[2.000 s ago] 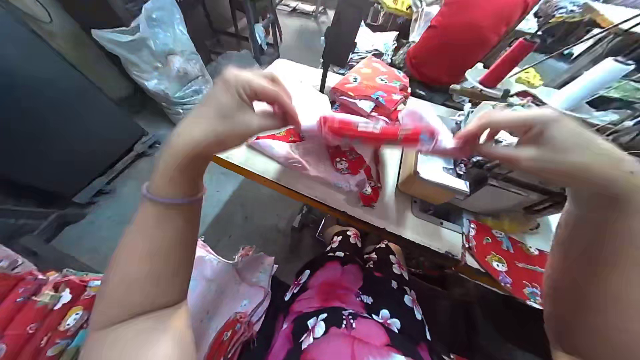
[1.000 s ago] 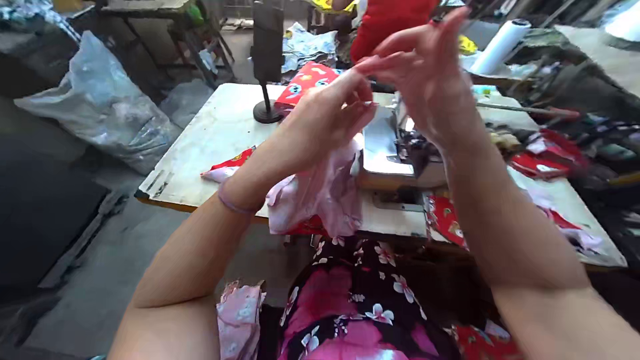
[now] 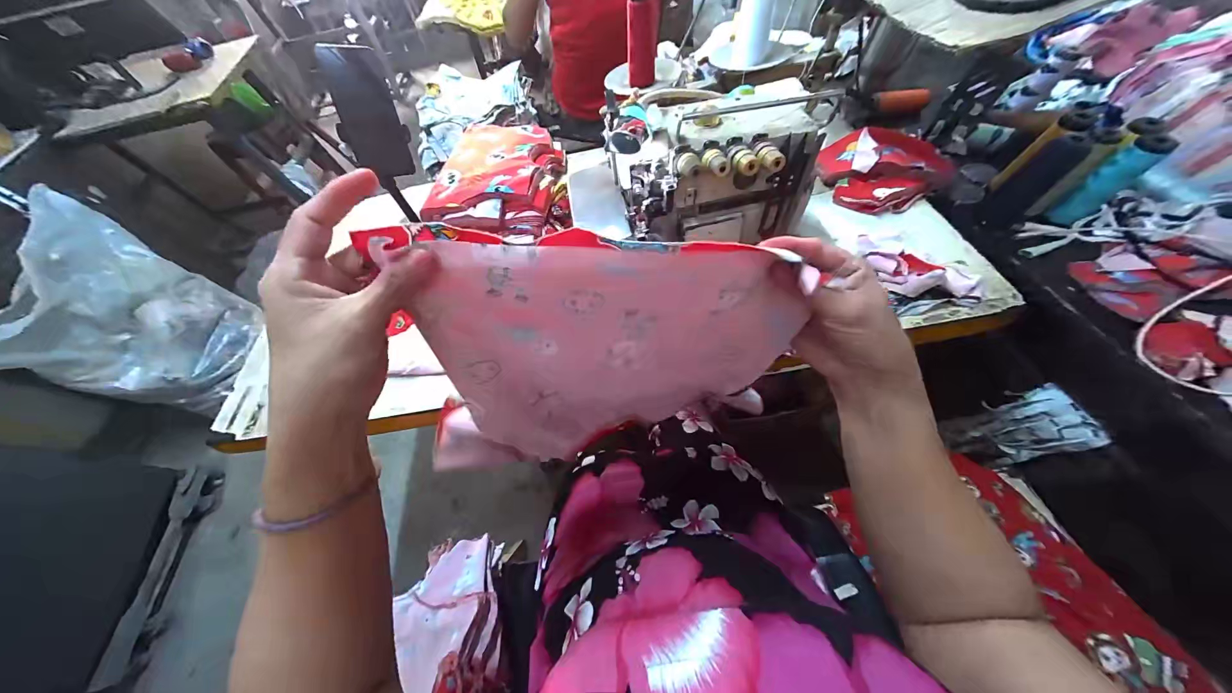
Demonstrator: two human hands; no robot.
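Note:
A piece of printed fabric, pale pink on the side facing me with a red edge on top, hangs stretched between my hands above the table's front edge. My left hand pinches its upper left corner between thumb and fingers, with the index finger raised. The upper right corner is gripped by my right hand. Behind the cloth stands an overlock sewing machine with several tension dials. Folded red printed fabric is stacked to the left of the machine.
On the table's right side lie red fabric pieces and pink scraps. A phone on a stand rises at the back left. Thread cones stand at right. A clear plastic bag is at left. A person in red is beyond.
My hands have moved apart and now hold the fabric spread out; one second ago they were close together, raised above the table. The view has swung to the right.

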